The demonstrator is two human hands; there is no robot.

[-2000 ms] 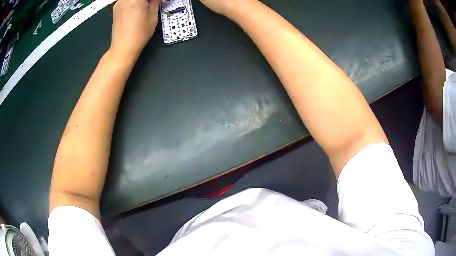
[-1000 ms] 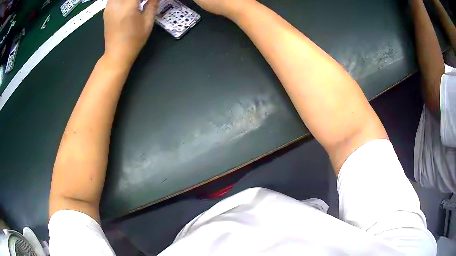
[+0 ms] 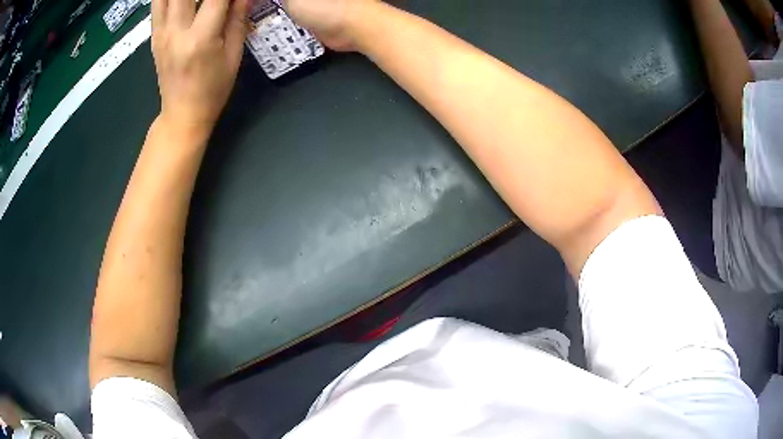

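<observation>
A half-built phone unit point(image 3: 282, 43), pale with rows of small dark squares at its near end, lies tilted on the dark green worktop point(image 3: 343, 171) at the top of the picture. Its far end is cut off by the frame's edge and partly hidden by my hands. My left hand point(image 3: 196, 51) is at the unit's left side, fingers bent, fingertips at or past the top edge. My right hand point(image 3: 324, 19) is at the unit's right side, its fingers mostly out of the picture. I cannot tell what the fingertips hold.
A curved white strip point(image 3: 75, 96) runs along the left, with other pale units point(image 3: 120, 12) on the green surface beyond it. Another person's arm point(image 3: 723, 77) and white sleeve are at the right. A small round fan point(image 3: 39, 429) is cut off at lower left.
Both hands have moved left and slightly toward me, and more of them shows. The unit has turned and shifted left. The other person's arm has moved slightly.
</observation>
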